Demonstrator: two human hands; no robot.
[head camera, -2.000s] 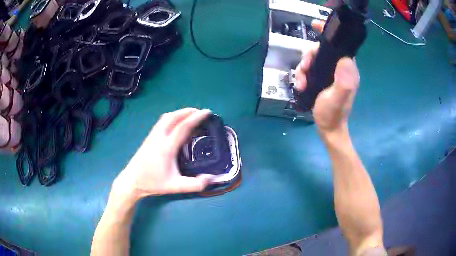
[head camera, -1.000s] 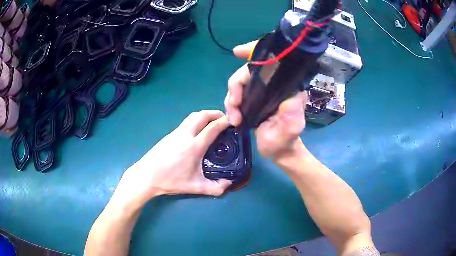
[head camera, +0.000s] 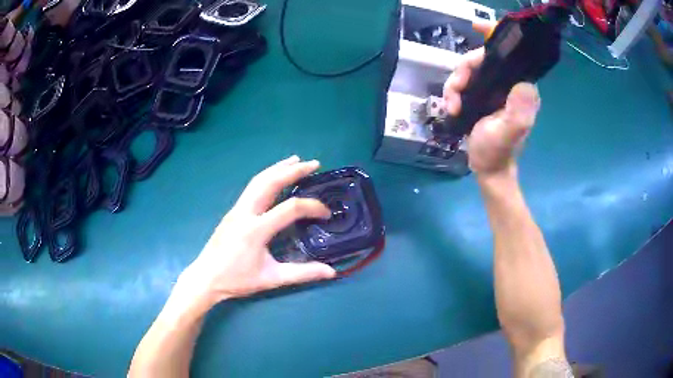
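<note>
A camera housing with a black front cover (head camera: 358, 193) on it sits on the green mat (head camera: 435, 295) in front of me. A reddish-brown edge (head camera: 373, 257) shows under it. My left hand (head camera: 258, 236) is around its left side, with one fingertip over the round middle and the thumb at the near edge. My right hand (head camera: 494, 122) grips the black electric screwdriver (head camera: 509, 63) over the near end of the white screw feeder (head camera: 397, 125). The screwdriver's tip is hidden at the feeder.
Many black covers (head camera: 133, 70) are heaped at the left. Pinkish housings (head camera: 11, 140) stand in a row at the far left edge. A thin black cable (head camera: 310, 72) curves over the mat left of the feeder. A white wire and red items (head camera: 599, 9) lie at the far right.
Since one second ago, my right hand and the screwdriver have moved from the housing back right to the feeder. The fingers of my left hand have spread and shifted over the cover.
</note>
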